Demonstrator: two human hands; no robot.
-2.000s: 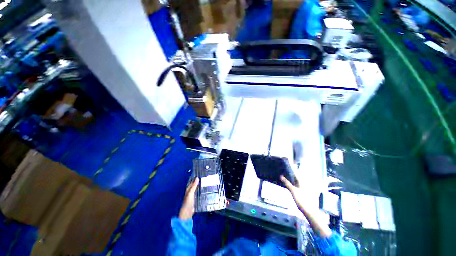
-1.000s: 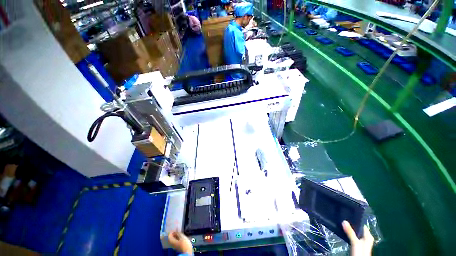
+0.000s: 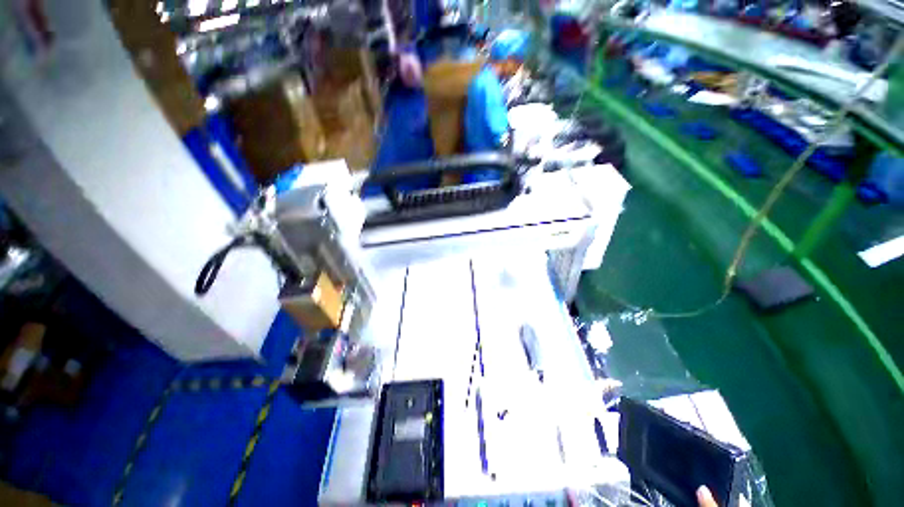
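A black housing [image 3: 408, 436] lies flat in the jig at the front left of the white machine, with a small pale label in its middle. A second black housing [image 3: 676, 454] is tilted at the lower right, beside the machine bed. My right hand [image 3: 706, 497] is cut off by the bottom edge; only a fingertip shows on this housing's lower face, and the rest of the hand is hidden. My left hand is out of the picture. The view is blurred.
The machine's head [image 3: 332, 327] stands at the left, above and behind the jig. Its gantry beam [image 3: 476, 223] crosses the back. Clear plastic [image 3: 634, 347] and white sheets [image 3: 706, 408] lie right of the machine. A dark flat piece [image 3: 776, 287] lies on the green bench. A person in blue [image 3: 486, 107] is behind.
Since one second ago my left hand has left the picture at the bottom. The right-hand housing has moved slightly down. Earlier, a ribbed housing was in my left hand; one now lies in the jig.
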